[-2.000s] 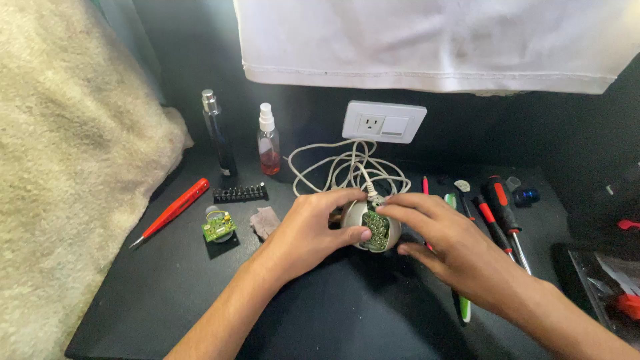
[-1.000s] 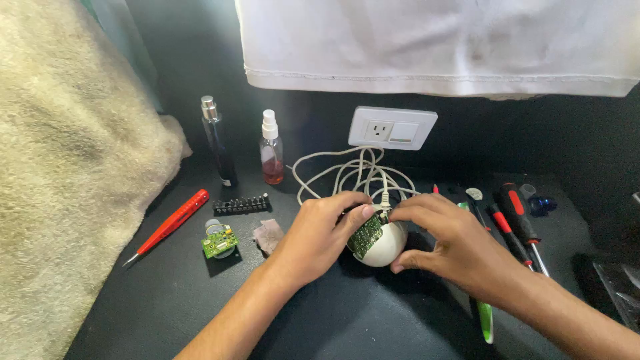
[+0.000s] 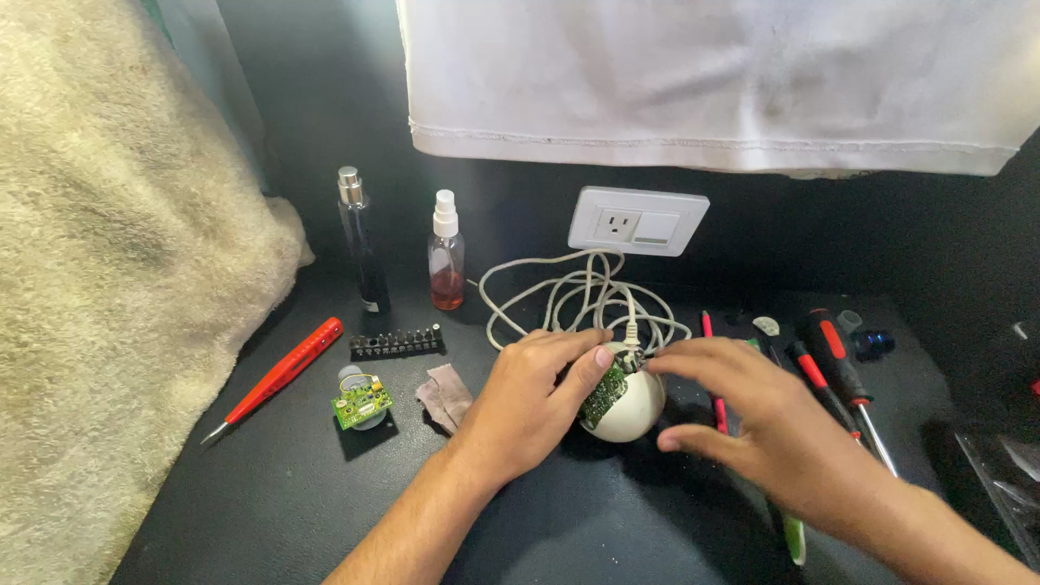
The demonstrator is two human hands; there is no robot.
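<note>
A round white plastic housing (image 3: 635, 410) stands near the middle of the dark tabletop, with a green circuit board (image 3: 605, 398) tilted at its left side. My left hand (image 3: 536, 398) grips the board's upper left edge between thumb and fingers. A pale coiled cable (image 3: 561, 296) lies behind and enters the housing at its top. My right hand (image 3: 747, 414) is just right of the housing, fingers and thumb spread; its fingertips are close to the cable entry, and whether they touch it I cannot tell.
Left lie red tweezers (image 3: 284, 370), a bit holder (image 3: 396, 343), a small green circuit board (image 3: 361, 405) and a cloth scrap (image 3: 445, 396). Two spray bottles (image 3: 447, 260) stand behind. Screwdrivers (image 3: 837, 349) and a green-handled tool (image 3: 795, 536) lie right. A wall outlet (image 3: 619, 224) is at the back.
The board was over the housing's opening two seconds ago and now tilts at its left side. My right thumb has come off the housing since a second ago, and that hand has opened.
</note>
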